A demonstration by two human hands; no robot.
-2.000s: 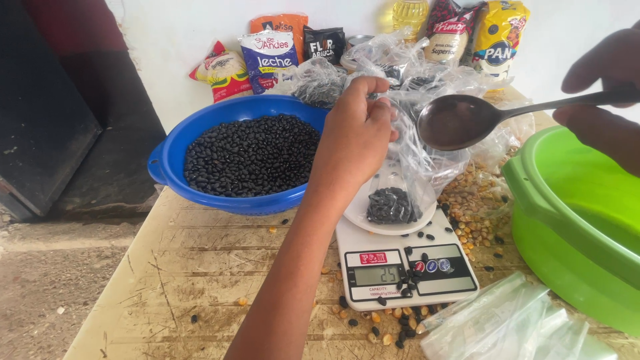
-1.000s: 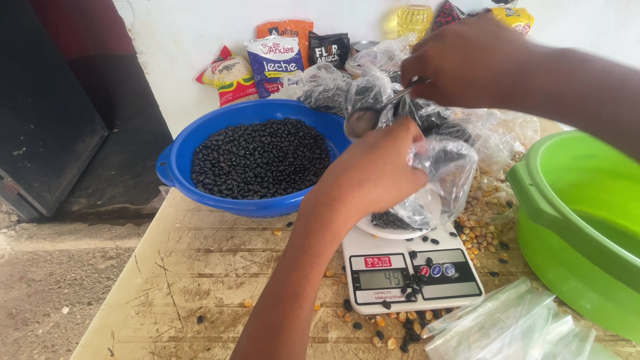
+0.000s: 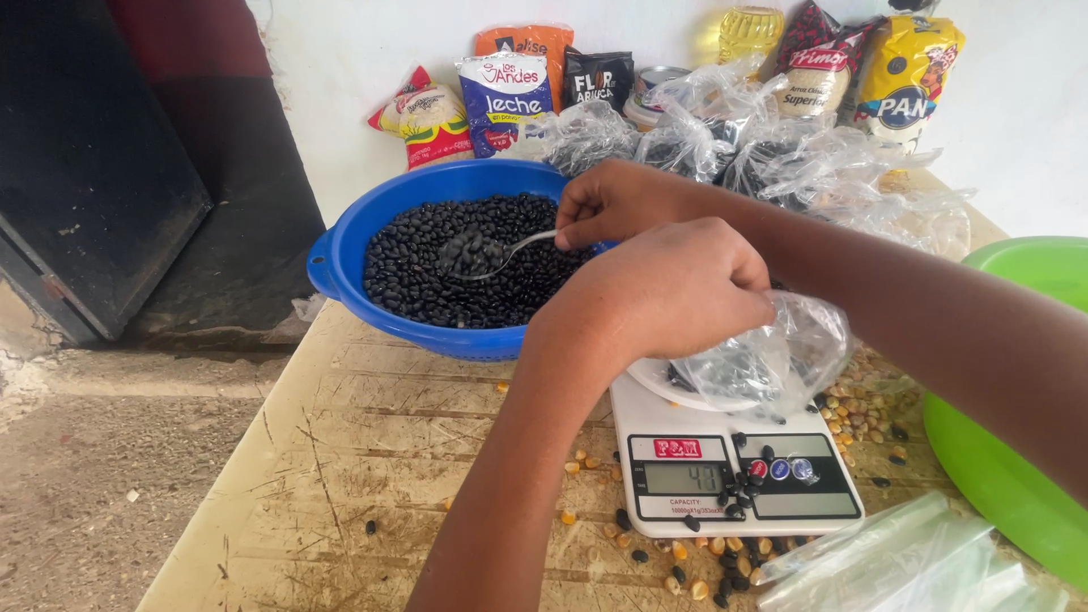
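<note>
My right hand (image 3: 616, 204) grips the handle of a metal spoon (image 3: 480, 257), whose bowl holds black beans (image 3: 425, 289) inside a blue plastic colander (image 3: 336, 272). My left hand (image 3: 671, 289), reaching under the right forearm, pinches the edge of a clear plastic bag (image 3: 786, 348). The bag rests on the white plate of a digital kitchen scale (image 3: 739, 501), with some dark beans partly visible low down. Loose black beans lie on the scale's panel, and its display is lit with digits.
A green plastic basin (image 3: 977, 459) stands at the right. Flat clear bags (image 3: 909, 561) lie at the front right. Corn kernels (image 3: 850, 412) and beans are scattered around the scale. Filled clear bags (image 3: 782, 161) and food packets (image 3: 506, 98) line the wall. The table's left edge borders a doorway.
My right hand has moved left with the spoon, from over the bag into the colander. My left hand stays at the bag. The scale's reading has risen.
</note>
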